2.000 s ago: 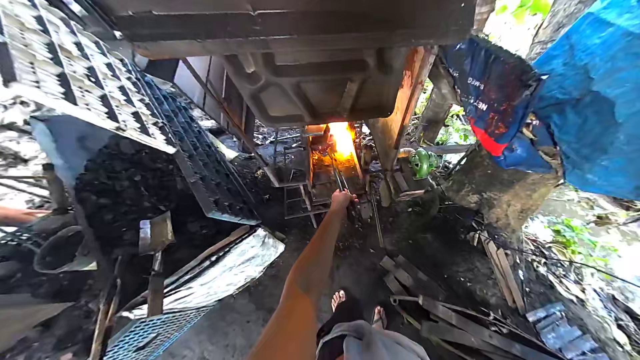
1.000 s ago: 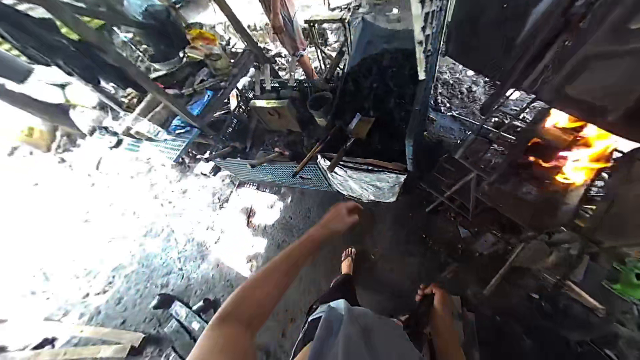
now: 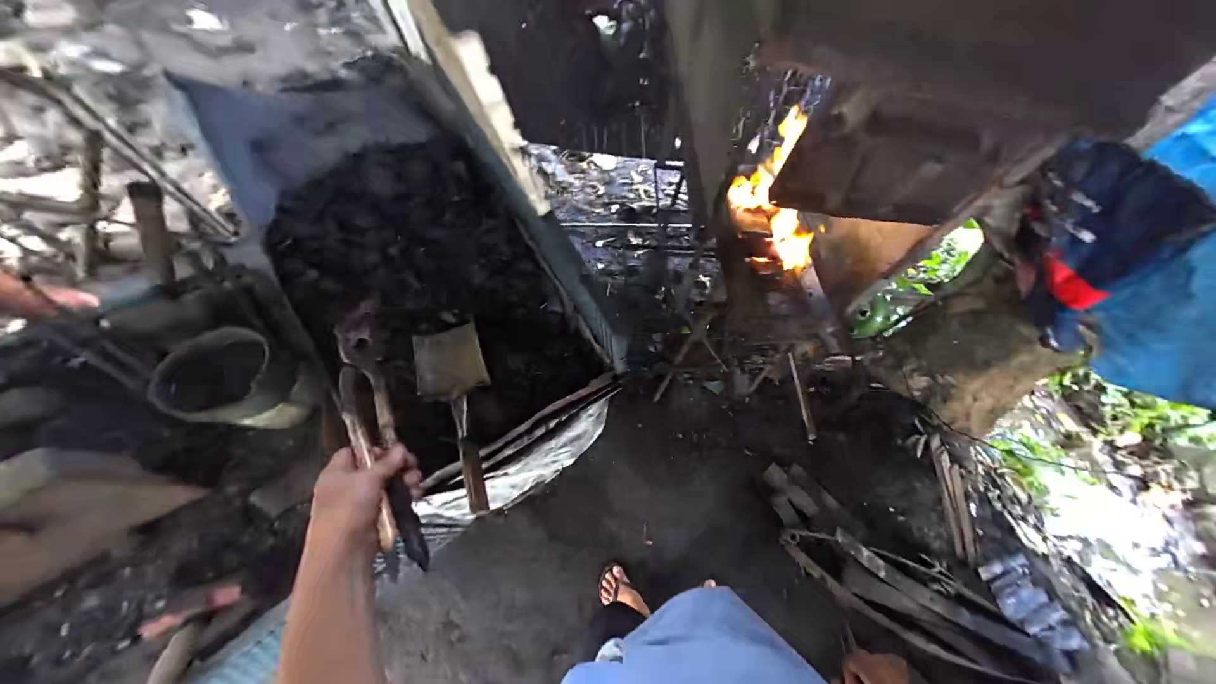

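My left hand [image 3: 359, 484] is closed around the handles of a pair of tongs [image 3: 361, 389], whose dark jaws point up over the heap of charcoal [image 3: 408, 247] in a metal-sided bin. Just right of the tongs, a small shovel [image 3: 451, 361] with a square blade lies on the charcoal, its handle toward me. My right hand [image 3: 872, 665] shows only in part at the bottom edge, low beside my clothing; its fingers and anything in them are hidden. Flames [image 3: 779, 209] rise from the forge at the upper middle.
A round bucket [image 3: 211, 375] stands left of the bin, near another person's hand [image 3: 43, 296]. Metal bars and strips [image 3: 893, 589] lie on the ground at the lower right. A blue tarpaulin [image 3: 1164, 294] hangs at the right. Crumpled metal sheeting [image 3: 541, 465] edges the bin's front.
My left hand, empty over the ground one second ago, now holds tongs beside the charcoal. The view has swung strongly back toward the forge.
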